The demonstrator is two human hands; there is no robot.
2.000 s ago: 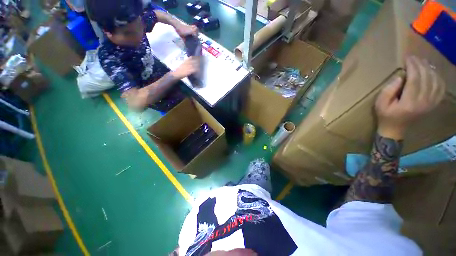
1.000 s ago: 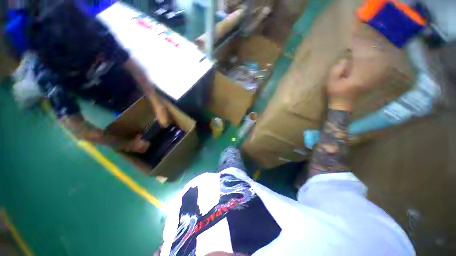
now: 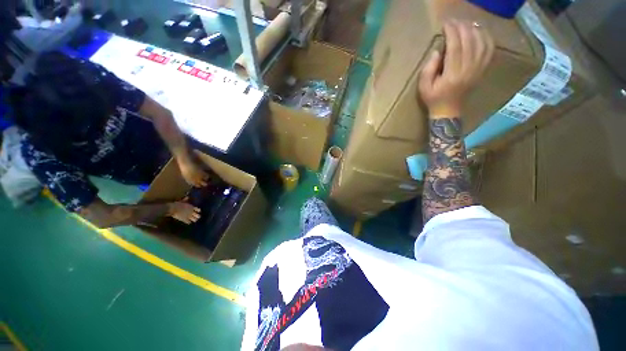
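My right hand (image 3: 456, 68) lies palm down on the top edge of a large sealed carton (image 3: 405, 96), fingers slightly spread, with nothing seen in it. My left hand is not in view. A pale-blue label strip (image 3: 528, 103) with white printed labels hangs over the carton's top and side, passing behind my forearm. Part of a dark blue object (image 3: 497, 5) sits on the carton, cut off by the top edge.
A seated coworker (image 3: 103, 137) has both hands in an open carton (image 3: 240, 219) of dark units. Nearby are a white-topped table (image 3: 185, 103), a scrap carton (image 3: 295, 130) with crumpled plastic, a tape roll (image 3: 289, 177) and a tube (image 3: 332, 164) on the floor. More cartons (image 3: 549, 199) stand at right.
The view has shifted. The coworker's hands have gone from a dark item over the table into the open carton. My right hand stays on the carton, and more of the label strip shows.
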